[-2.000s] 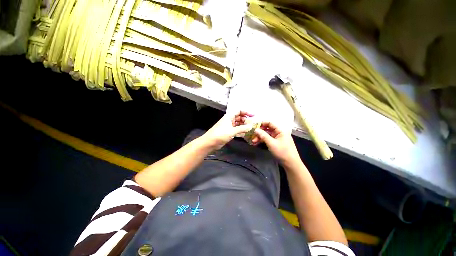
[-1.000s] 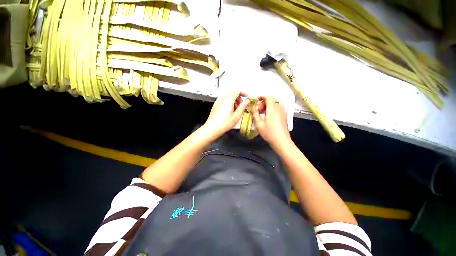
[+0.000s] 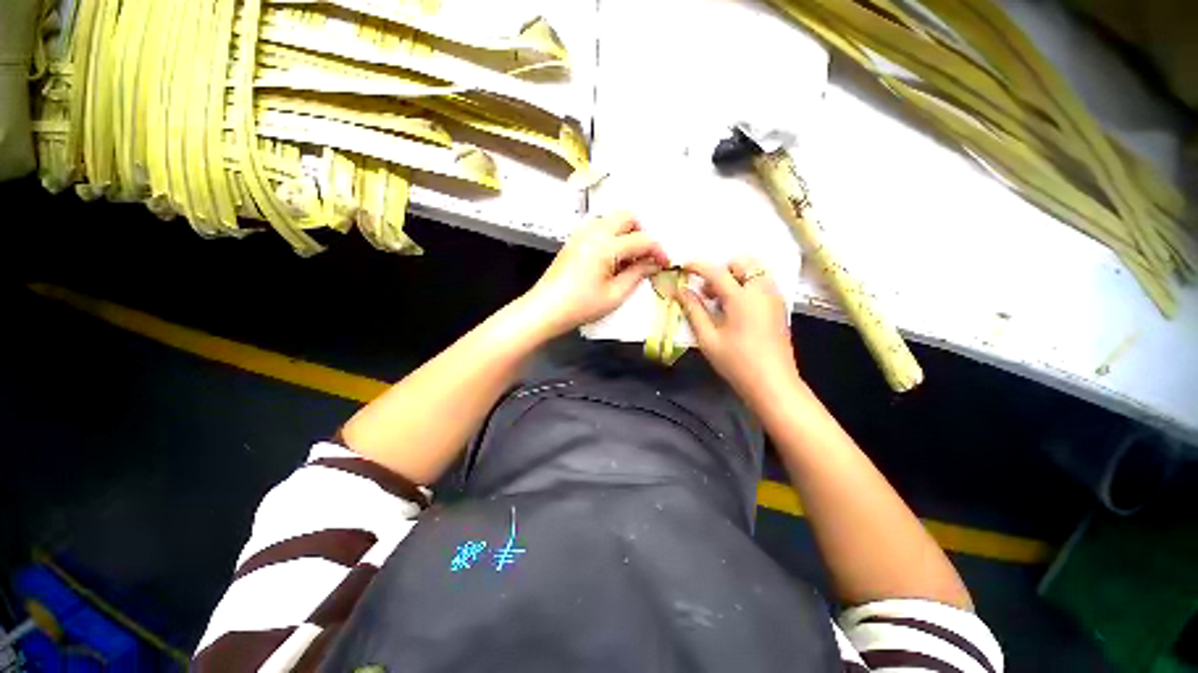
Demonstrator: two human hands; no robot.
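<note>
A yellow-olive strap strip (image 3: 665, 329) lies over the front edge of the white pounding board (image 3: 703, 217), its end pinched between my two hands. My left hand (image 3: 607, 274) has its fingertips on the left side of the strip end. My right hand (image 3: 742, 316) grips the strip end from the right with thumb and fingers. The hammer (image 3: 841, 283) lies to the right of my hands, its dark head on the board and its pale handle reaching past the table edge. The fold at the fingertips is too small to see clearly.
A dense pile of stacked strips (image 3: 171, 118) is at the left of the table, some ends hanging over the edge. A loose strip bundle (image 3: 1012, 125) lies slantwise at the right, beyond the hammer. A blue object (image 3: 79, 625) is on the floor at the lower left.
My hands have moved forward from above my lap onto the board's front edge with the strip. In the last second my left hand's fingers have spread a little.
</note>
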